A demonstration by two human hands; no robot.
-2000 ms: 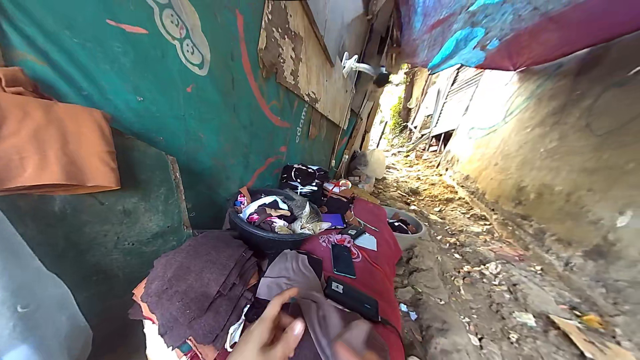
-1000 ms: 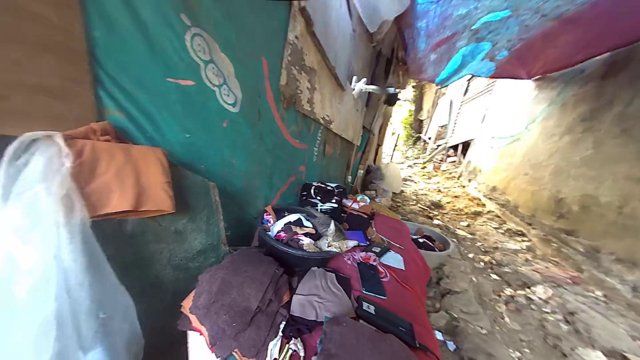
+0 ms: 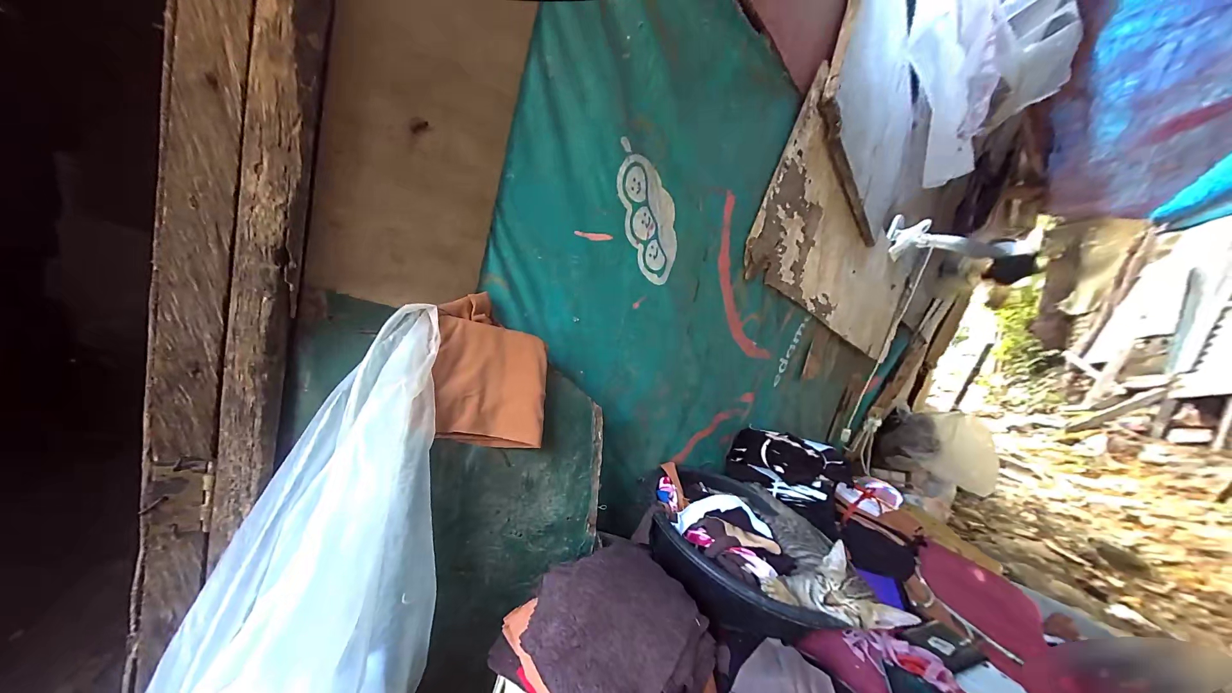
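My left hand is out of view. A blurred brownish shape at the bottom right corner may be part of my right hand; whether it holds anything cannot be told. Nearby lies a red cloth (image 3: 982, 597) with dark flat items on it. Left of it, a black basin (image 3: 707, 587) holds mixed clothes (image 3: 731, 534) and a tabby cat (image 3: 828, 585), its head at the rim. Dark purple-brown cloths (image 3: 616, 621) are stacked at bottom centre, beside a partly visible grey cloth (image 3: 780, 669). A black and white patterned bundle (image 3: 784, 462) sits behind the basin.
A translucent white plastic bag (image 3: 337, 539) hangs at left, beside an orange-brown cloth (image 3: 489, 380) draped on a green board (image 3: 510, 500). Wooden posts (image 3: 226, 269) edge a dark opening. A green tarp (image 3: 577, 192) covers the wall. Leaf-strewn ground (image 3: 1107, 510) lies at right.
The view has swung left, bringing the wooden posts and dark opening in. The hand seen over the grey cloth two seconds ago is gone from there.
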